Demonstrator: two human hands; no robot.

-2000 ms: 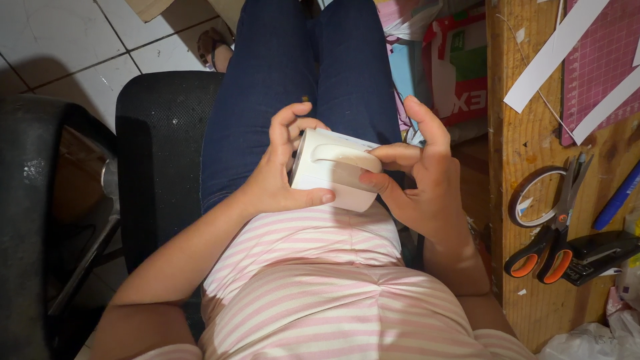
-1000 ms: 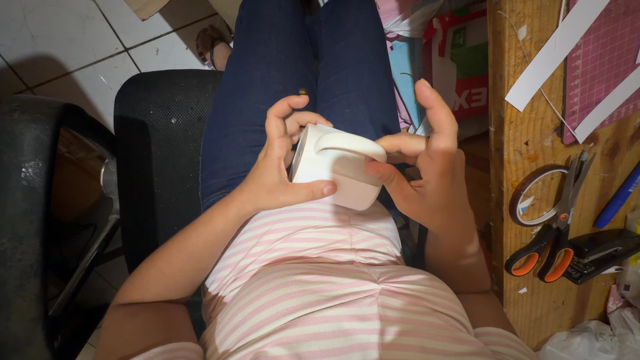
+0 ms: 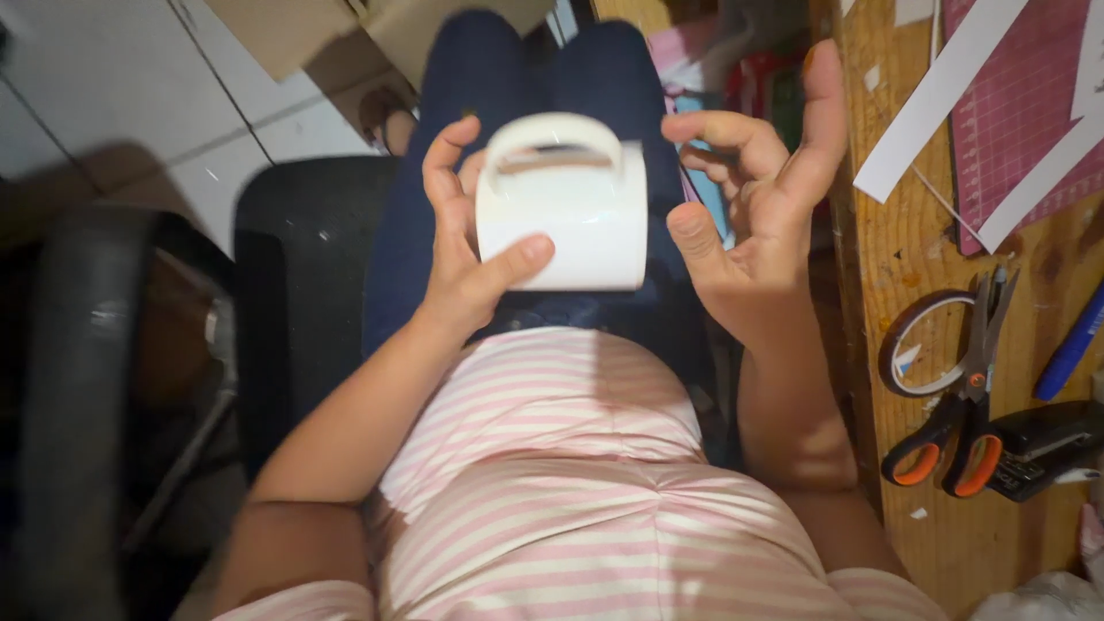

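A plain white mug (image 3: 569,224) lies on its side above my lap, its handle toward my knees. My left hand (image 3: 474,250) grips it at its left end, the thumb over the wall and the fingers partly hidden behind. To the right of the mug, my right hand (image 3: 759,190) is raised with its fingers apart, touching nothing. A thin pale edge shows behind the mug near the handle; I cannot tell what it is.
On the wooden table (image 3: 906,535) at right lie scissors (image 3: 975,388), a tape roll (image 3: 893,345), a black stapler (image 3: 1048,448), a blue pen (image 3: 1069,345), white paper strips (image 3: 940,99) and a pink cutting mat (image 3: 992,147). A black chair (image 3: 302,259) is under me.
My right hand has let go of the mug and moved off to the right. The mug has turned in my left hand, so its handle now points toward my knees.
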